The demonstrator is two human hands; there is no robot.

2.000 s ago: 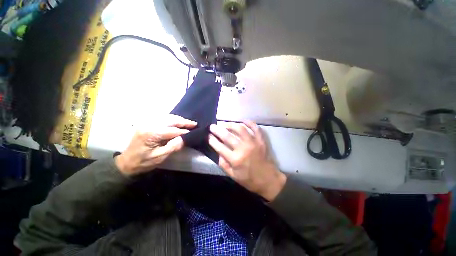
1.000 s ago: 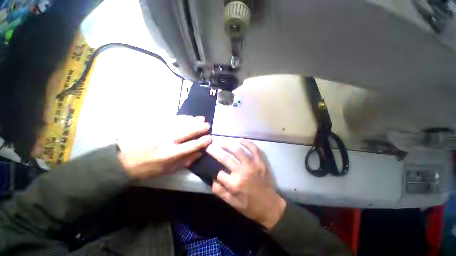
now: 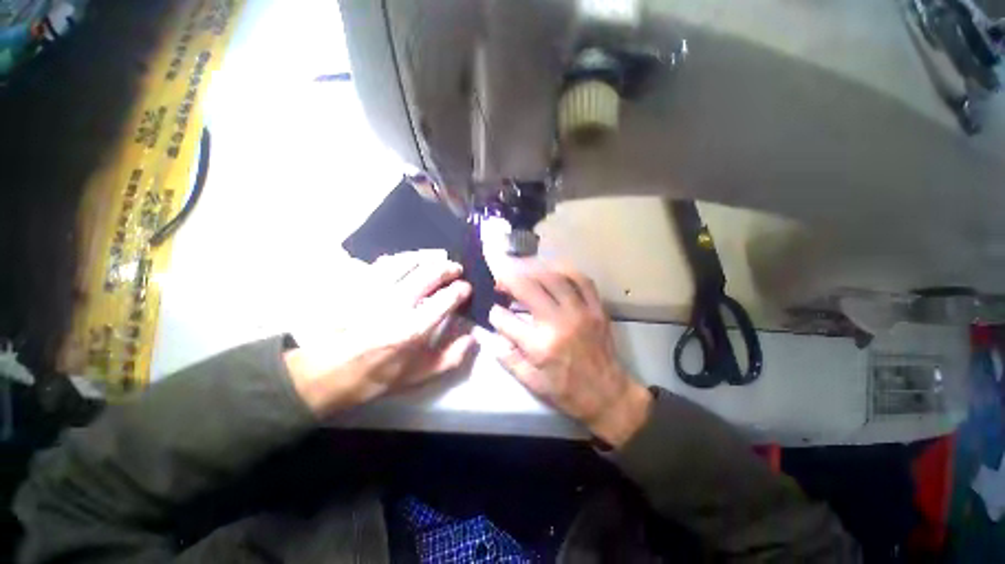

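Note:
A black fabric piece (image 3: pixel 413 226) lies on the white machine bed, its far part at the presser foot and needle (image 3: pixel 516 215). My left hand (image 3: pixel 391 314) lies flat on the fabric's near left part, fingers pointing at the needle. My right hand (image 3: pixel 562 336) has its fingertips on the fabric's right edge, just below the needle. The fabric's near end is mostly hidden under my hands. A short length of black cord (image 3: pixel 196 190) shows at the left on the table; its link to the fabric is not visible.
The large sewing machine head (image 3: pixel 716 121) spans the top, with a cream ribbed knob (image 3: pixel 590 108). Black shears (image 3: pixel 716 320) lie right of the needle. Yellow printed tape (image 3: pixel 138 220) runs down the left side, beside a dark shaggy heap (image 3: pixel 55 176).
The fabric has moved toward the needle and its wide part now spreads left of the foot. My hands followed it closer to the needle. Less of the cord shows. The view has shifted.

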